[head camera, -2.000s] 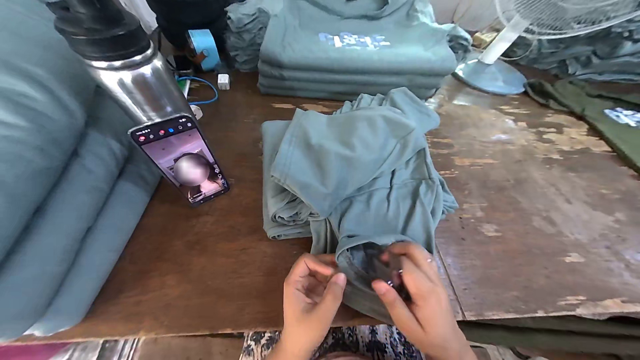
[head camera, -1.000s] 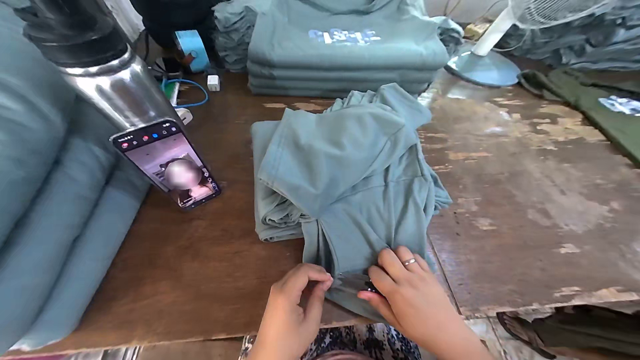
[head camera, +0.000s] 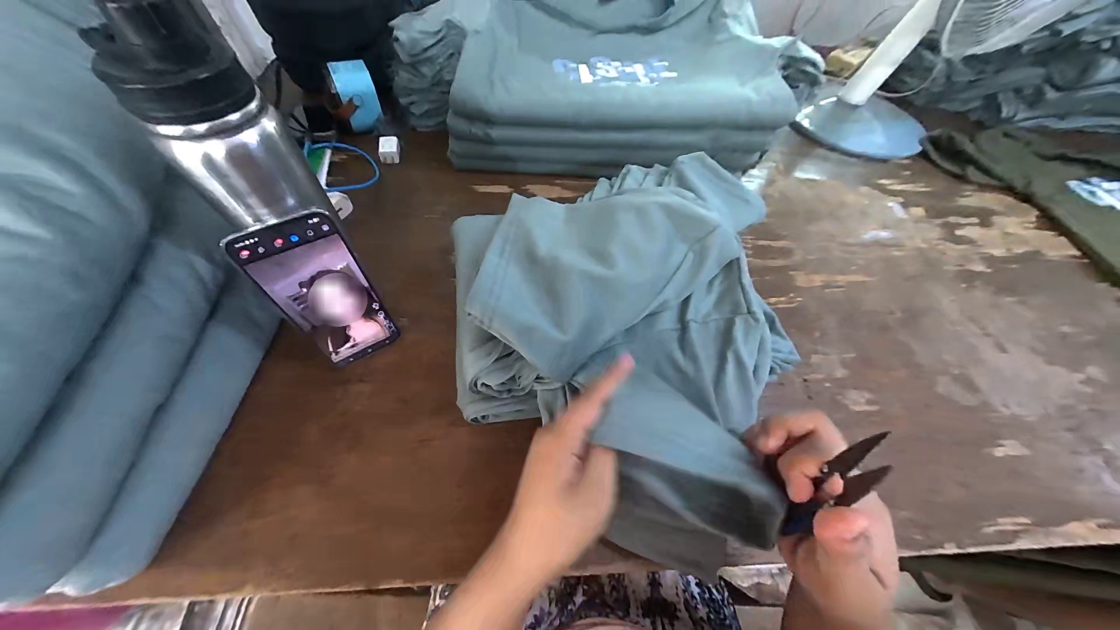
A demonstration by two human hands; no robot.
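A grey-green knit garment [head camera: 612, 271] lies bunched on a folded pile near the table's front edge. One tube-like part of it, probably a sleeve [head camera: 691, 437], is spread between my hands. My left hand [head camera: 573, 481] touches its left side with the index finger stretched out over the cloth; whether the thumb pinches it is blurred. My right hand [head camera: 822, 499] holds small dark thread snips [head camera: 853, 477], blades apart and pointing right, and its fingers are also at the cloth's right end.
Folded grey-green shirts [head camera: 612, 131] are stacked behind. A steel bottle [head camera: 245, 157] and a phone [head camera: 324, 293] leaning on it stand left, beside thick folded fabric [head camera: 105, 306]. A fan base [head camera: 862, 127] and a dark green garment [head camera: 1041, 184] are at the right of the wooden table [head camera: 945, 376].
My right hand has moved right, and the snips now show clearly with blades apart. My left hand has moved up onto the cloth. The tube-like part has been lifted and spread.
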